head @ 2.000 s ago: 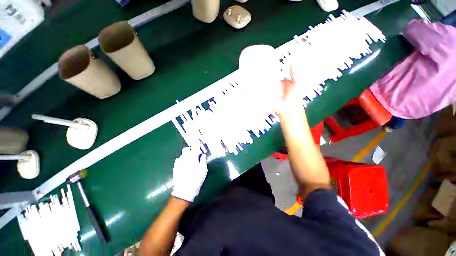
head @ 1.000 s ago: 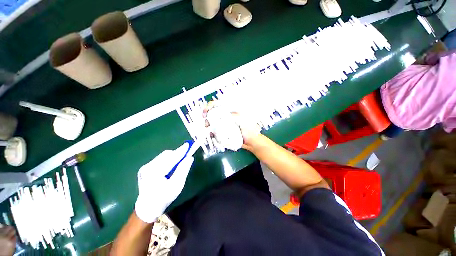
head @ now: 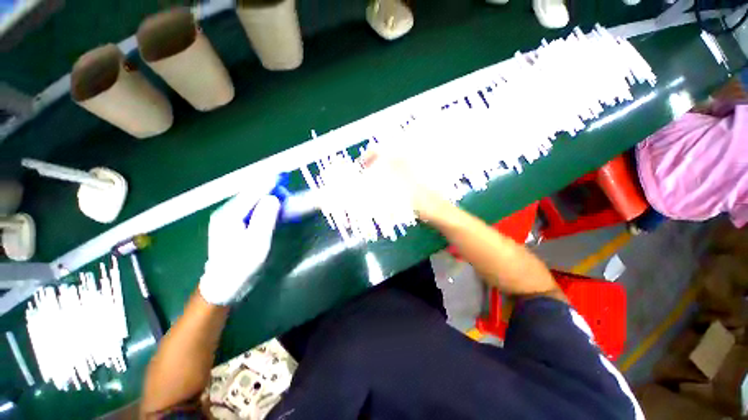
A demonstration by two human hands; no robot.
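My left hand [head: 238, 246], in a white glove, is closed around a blue hand tool [head: 287, 201]. A blurred whitish piece extends right from the tool toward the tubes. My right hand [head: 394, 179] is bare and washed out by glare over the left end of the long row of white tubes [head: 533, 111]. Its fingers are hard to make out, and whether it holds anything cannot be told. A smaller pile of white tubes [head: 78, 332] lies at lower left.
A hammer [head: 143, 283] lies beside the small pile. Beyond the pale rail [head: 184, 205] stand beige housings [head: 197, 70] and a cream part with a tube [head: 102, 197]. Loose cream parts [head: 250, 381] lie by my lap. Red stools [head: 603, 308] and a person in pink [head: 693, 164] are right.
My left hand has moved left, away from the tubes, with the blue tool. My right hand came down to the row's left end. A third housing stands nearer the pair. A hand at lower left has gone.
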